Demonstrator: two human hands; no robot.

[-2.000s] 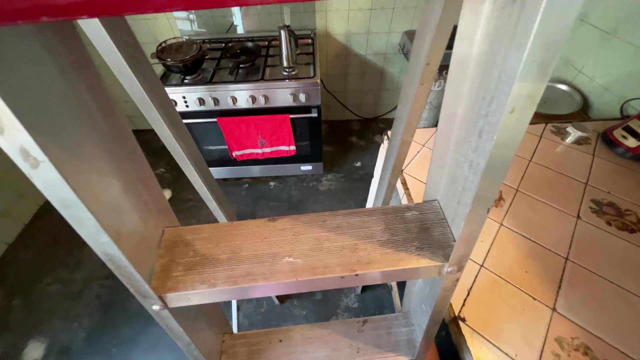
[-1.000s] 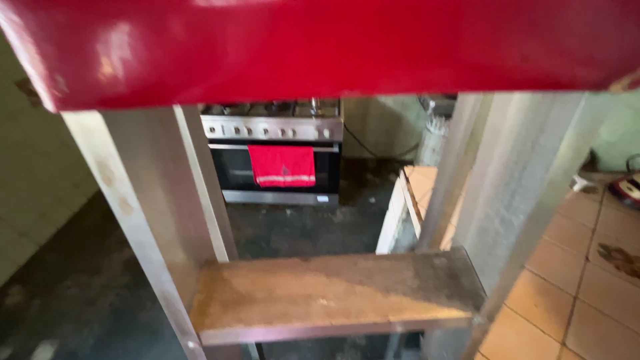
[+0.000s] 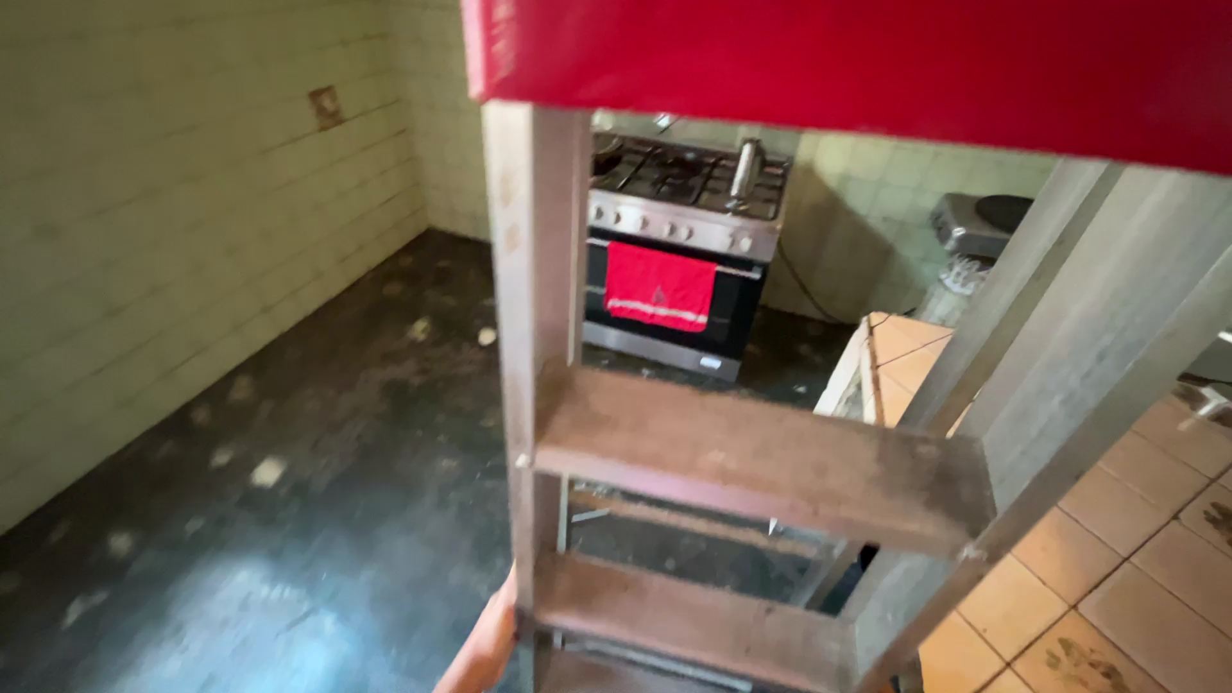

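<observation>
A metal stepladder [image 3: 760, 452] with a red top cap [image 3: 847, 67] stands right before me, its flat treads one below another. At the bottom of the view my left hand [image 3: 496, 616] is at the ladder's left side rail. The fingers are hidden behind the rail, so their grip does not show. My right hand is outside the frame. Through the ladder's frame I see a gas stove [image 3: 683, 221] with a red towel [image 3: 660, 286] over its oven door handle.
A tiled counter [image 3: 1088, 549] lies close on the right of the ladder. An appliance [image 3: 972, 223] is near the back wall. On the left are a dark, stained floor [image 3: 318, 491] and a tiled wall [image 3: 192, 173]. A cable [image 3: 804, 279] hangs beside the stove.
My left hand has come into view at the ladder's left rail. The view has swung left, showing more floor and wall, and the red cap fills more of the top than two seconds ago.
</observation>
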